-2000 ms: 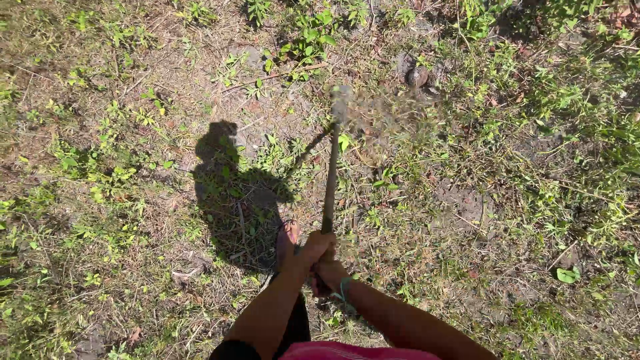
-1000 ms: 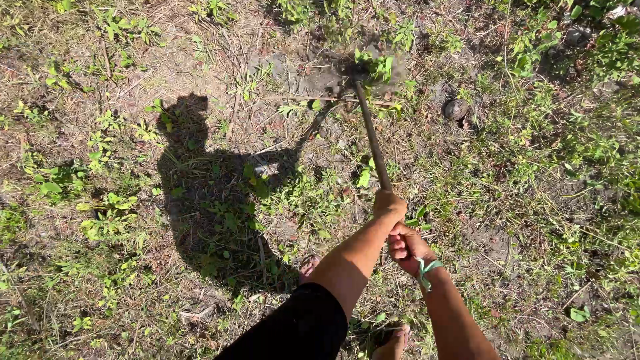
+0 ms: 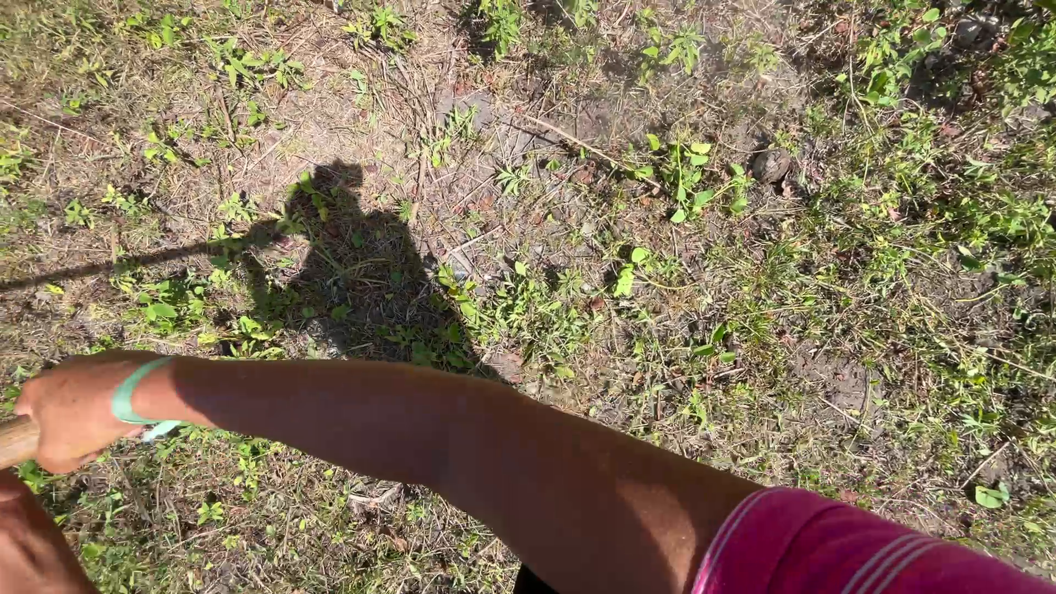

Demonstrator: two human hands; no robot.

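Observation:
My right hand point(image 3: 70, 412), with a pale green band at the wrist, is closed around a wooden handle point(image 3: 18, 441) at the left edge of the view. That arm reaches across the picture from the lower right, in a pink sleeve. Just below, part of my left hand point(image 3: 29, 536) shows in the lower left corner; its fingers are cut off by the frame, so its hold cannot be seen. The tool's head is out of view. On the ground, my shadow point(image 3: 363, 272) shows a long thin handle-like shape running left.
Weedy ground with dry grass and low green plants point(image 3: 528, 322) lies all around. A round brown object point(image 3: 771, 165) rests at the upper right, near a dry stick point(image 3: 577, 144). Denser leaves grow at the top right.
Both hands and the handle have swung from the middle over to the far left. The tool's head, at the ground a second ago, has left the view. Dust hangs near the top.

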